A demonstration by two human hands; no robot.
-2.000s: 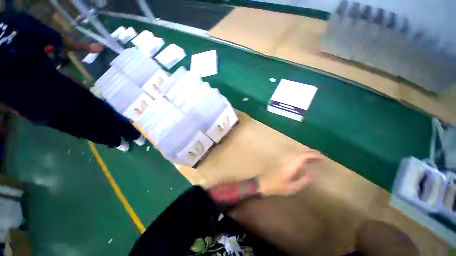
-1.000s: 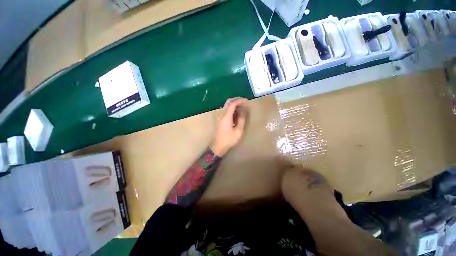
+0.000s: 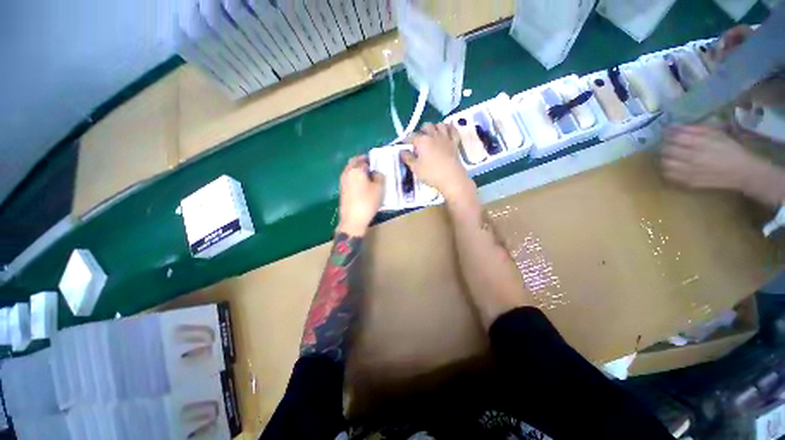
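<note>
A white inner tray (image 3: 394, 191) with a small black cable (image 3: 407, 176) in its middle sits at the near edge of the green conveyor belt. My left hand (image 3: 359, 191) is on the tray's left side. My right hand (image 3: 437, 155) is on its upper right side, fingers at the rim. Both hands hold this tray between them. More white trays with black cables (image 3: 488, 137) stand in a row to its right. My fingertips partly hide the tray's rim.
A closed retail box (image 3: 217, 216) lies on the belt at left. Stacked lids (image 3: 112, 369) fill the lower left of the cardboard (image 3: 413, 292). A white strap (image 3: 419, 112) lies behind the tray. Upright leaflets (image 3: 293, 34) line the far ledge. Another person's hands (image 3: 706, 157) are at right.
Both my hands have moved onto the end tray of the row; my right hand has come up from the bench's near side. The other person's hands have come into view at right.
</note>
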